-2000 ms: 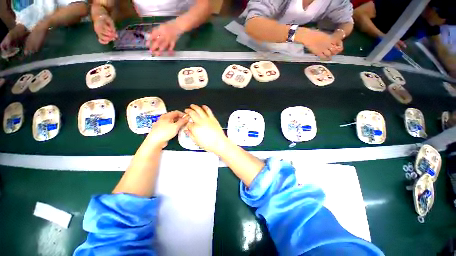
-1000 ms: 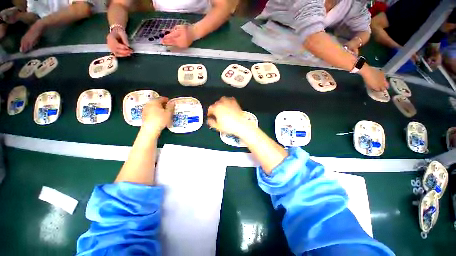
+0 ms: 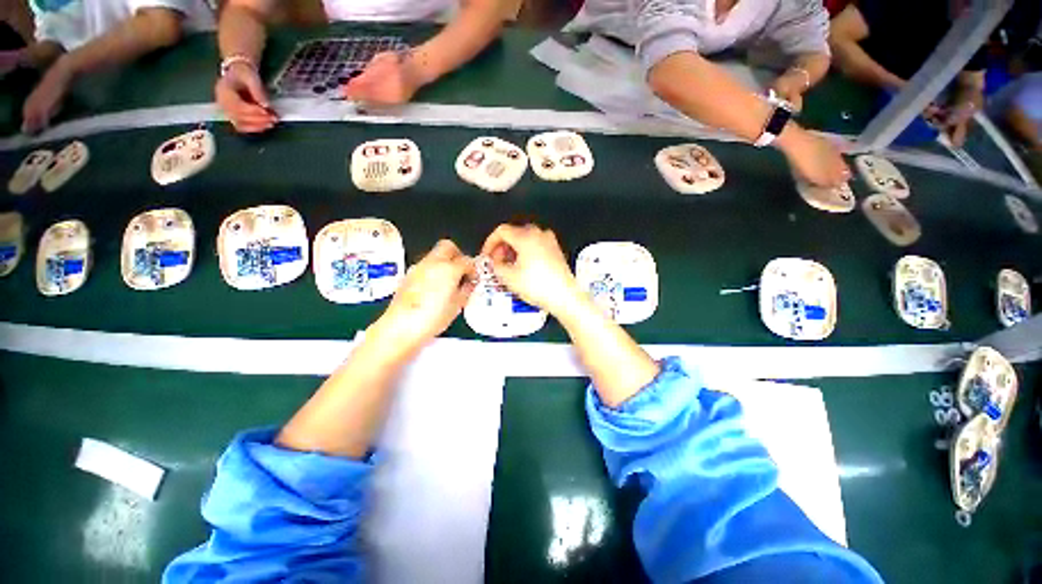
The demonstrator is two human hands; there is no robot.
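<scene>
A cream housing half (image 3: 505,318) with blue parts inside lies on the dark green belt, partly hidden by my hands. My left hand (image 3: 438,288) is at its upper left edge, with thumb and fingertips pinched together. My right hand (image 3: 531,265) is over its upper part, fingers curled, its tips close to the left fingertips. A small pale part shows between the fingertips, mostly hidden; I cannot tell what it is or which hand grips it. Another housing half (image 3: 617,282) lies just right, and one with a blue battery (image 3: 359,261) lies just left.
More housing halves lie along the near row, and covers (image 3: 386,165) along the far row. Pale rails (image 3: 149,350) edge the belt. White paper (image 3: 440,456) lies under my forearms. Two housings (image 3: 974,461) lie at right. People work opposite, one reaching onto the belt.
Since one second ago, the near-row housings left of my hands and the covers have shifted left. My hands have come together over the housing that was under my right hand.
</scene>
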